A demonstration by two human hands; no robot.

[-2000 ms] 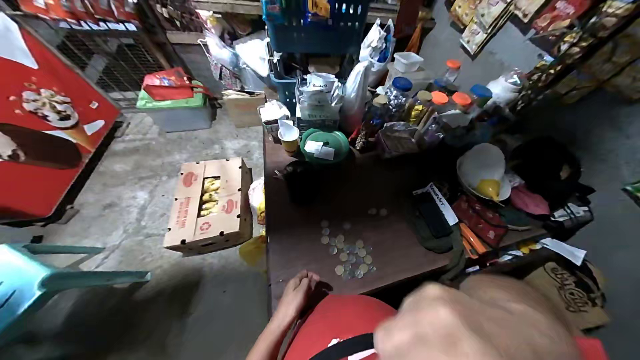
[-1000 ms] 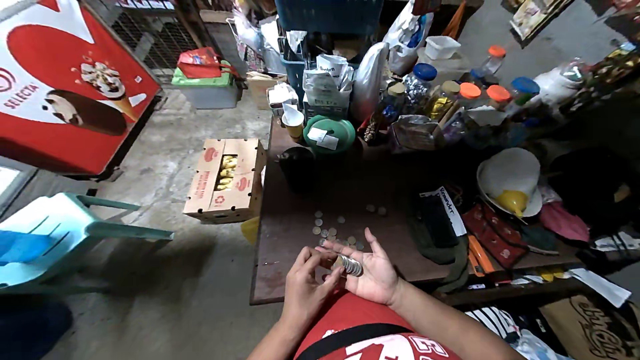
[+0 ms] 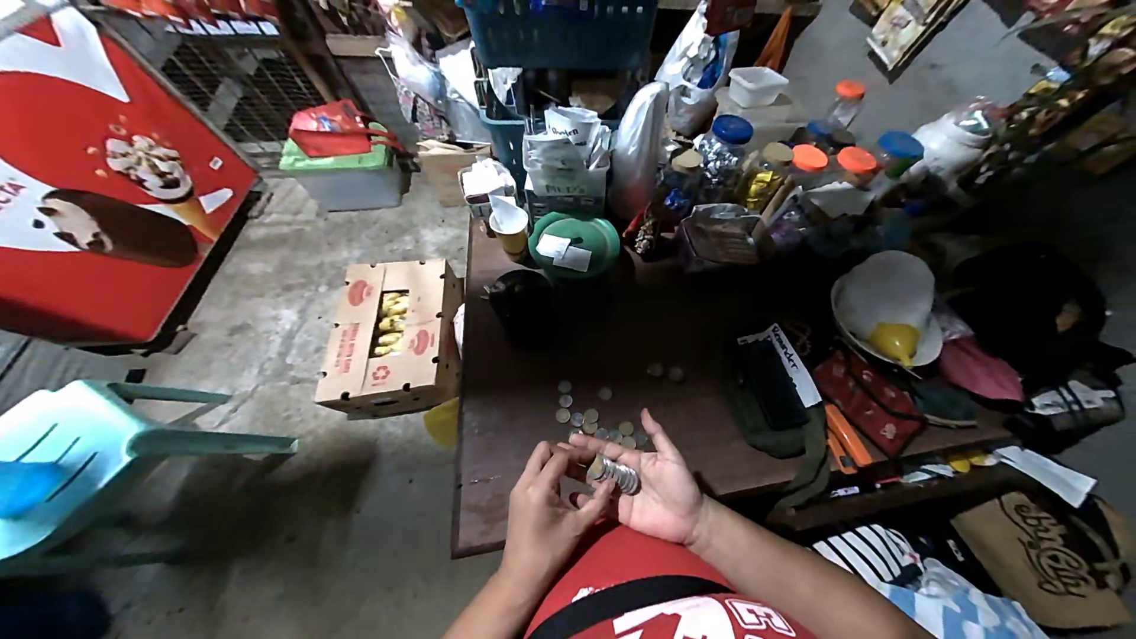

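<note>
A stack of coins lies on its side across the palm and fingers of my right hand, which is turned palm up near the table's front edge. Against the left end of the stack are the fingertips of my left hand, thumb below and fingers above. Just beyond both hands, loose coins are scattered on the dark brown table, partly hidden by my fingers. Two more coins lie farther back. Whether the left fingers pinch a single coin cannot be told.
A green round container, a yellow cup and lidded jars line the table's back. A dark pouch and orange cutter-like tools lie at right. Left on the floor stand a banana box and a turquoise plastic chair.
Two seconds ago one hand rested at the table edge and the other was blurred at lower right. Both then came together around a coin stack, where they remain. The view has shifted.
</note>
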